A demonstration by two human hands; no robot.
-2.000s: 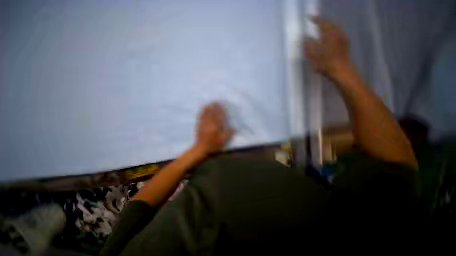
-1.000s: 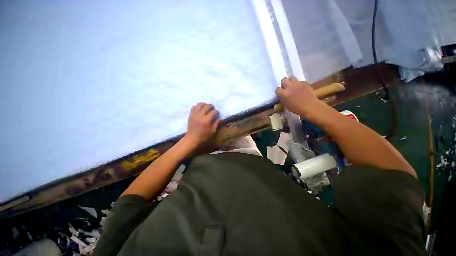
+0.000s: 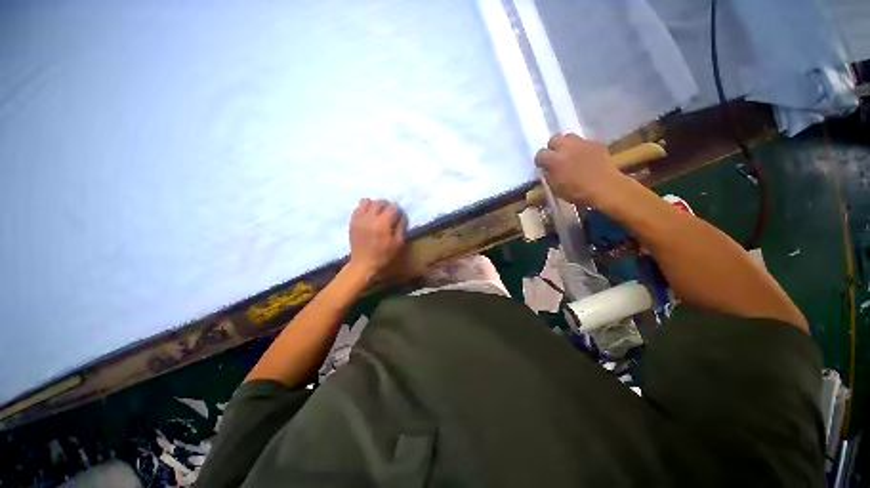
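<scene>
The pale-blue fabric (image 3: 219, 162) lies over the table with its edge along the brown table side. My left hand (image 3: 377, 233) is at this near edge, fingers curled and pinching it; the fingertips are partly hidden. The silvery guide rail (image 3: 520, 76) crosses the cloth to the right of the smooth sheet. My right hand (image 3: 577, 170) is at the rail's near end, fingers closed on the fabric edge there; what lies under the fingers is hidden. Faint creases show in the cloth between the hands.
A pale-yellow stick (image 3: 641, 155) lies by the table edge, right of my right hand. A white cylinder (image 3: 611, 306) sits below the edge. A dark cable (image 3: 717, 57) hangs over the right side. Scraps (image 3: 176, 457) litter the green floor. Yellow markings (image 3: 281, 303) show on the table side.
My right hand has come down from high on the rail to its near end. My left hand has gone from flat on the cloth to the edge, then slightly left along it.
</scene>
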